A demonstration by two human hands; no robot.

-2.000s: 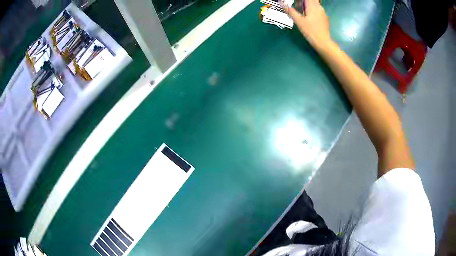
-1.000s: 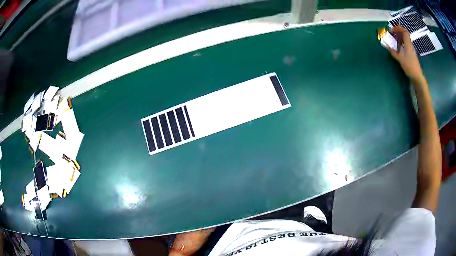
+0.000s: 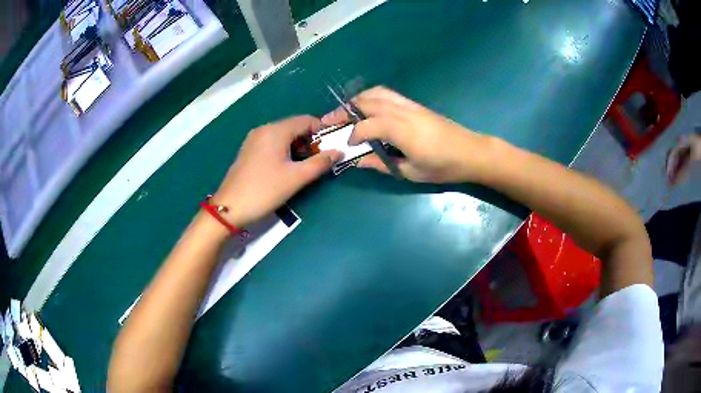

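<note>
A small stack of white display modules (image 3: 343, 143) with a yellow-orange end is held between both hands, above the green surface. My left hand (image 3: 270, 166) grips its left end, with fingers and thumb on the orange side. My right hand (image 3: 411, 138) grips the right end and also has slim grey metal tweezers (image 3: 353, 110) between the fingers, tips pointing up and left. The white adhesive sheet (image 3: 244, 261) lies under my left forearm, which hides most of it; one dark bar shows at its upper right end.
A lilac-white tray (image 3: 38, 138) with modules stands beyond the white line at upper left. A grey post (image 3: 270, 29) rises from that line. A loose module pile (image 3: 46, 361) lies at lower left. Red stools (image 3: 538, 269) are below the bench edge. Another person's hand (image 3: 681, 160) shows at far right.
My right hand has come back from the far right with the modules. My left hand has entered and holds them too. The view has turned, and my left forearm now covers the adhesive sheet.
</note>
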